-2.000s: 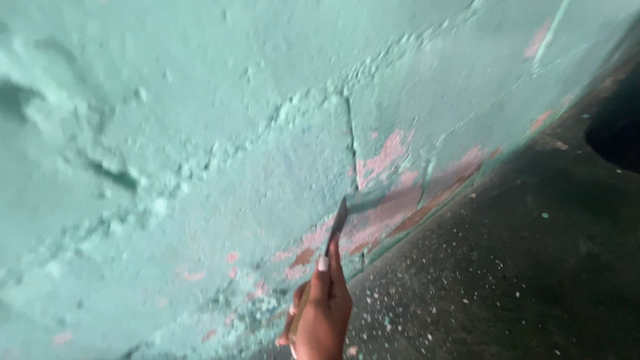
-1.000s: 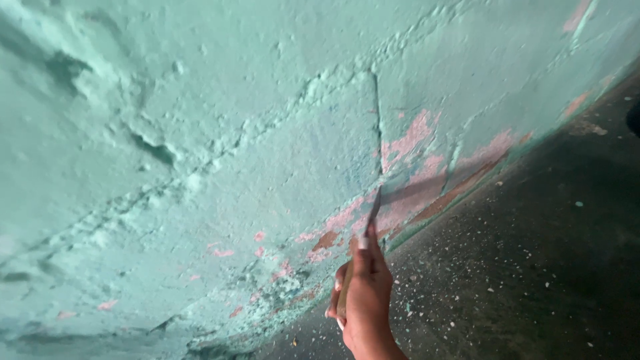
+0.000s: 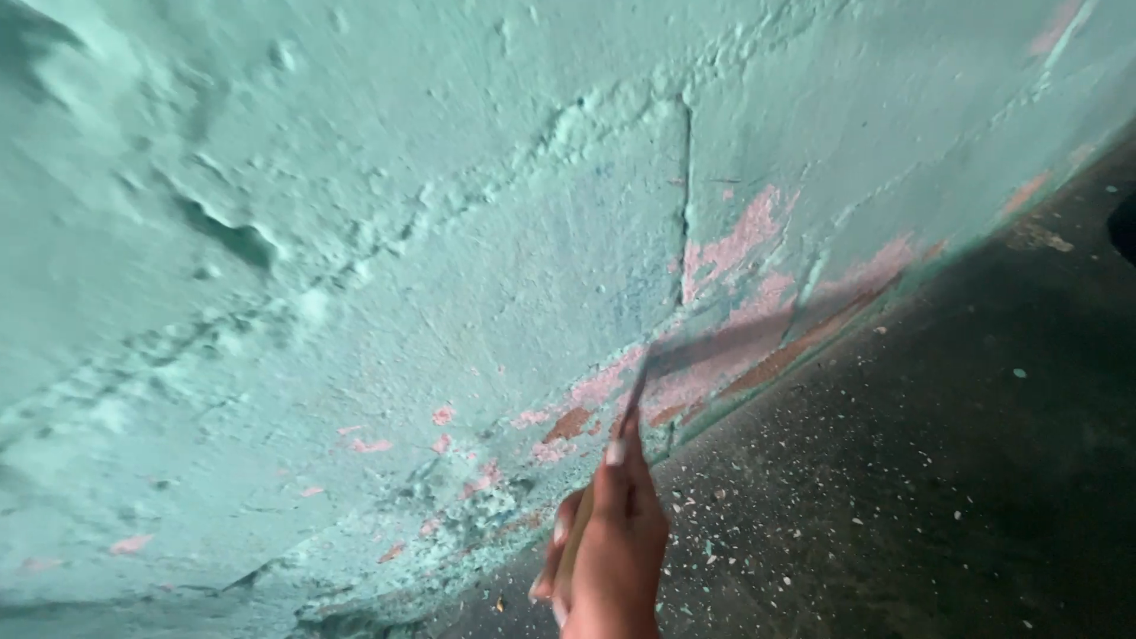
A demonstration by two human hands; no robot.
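Note:
My right hand [image 3: 617, 541] grips a scraper [image 3: 635, 386], its thumb lying along the tool toward the thin metal blade. The handle runs down through the curled fingers and looks tan. The blade's tip is at the lower part of a rough turquoise painted wall [image 3: 497, 266], beside a patch of exposed pink paint [image 3: 701, 377]; whether it touches is hard to tell through the blur. A shadow falls across the pink to the right of the blade. My left hand is out of view.
A dark floor [image 3: 958, 426] meets the wall along a slanting edge and bears many small paint flakes [image 3: 710, 541]. Cracks, raised seams and a deep gouge [image 3: 226, 232] mark the wall. Brown patches [image 3: 790, 355] show near its base. A dark object [image 3: 1123, 226], not identifiable, is at the right edge.
The view has shifted somewhat. My right hand still holds the scraper near the same pink patch, and no plain change shows in the wall.

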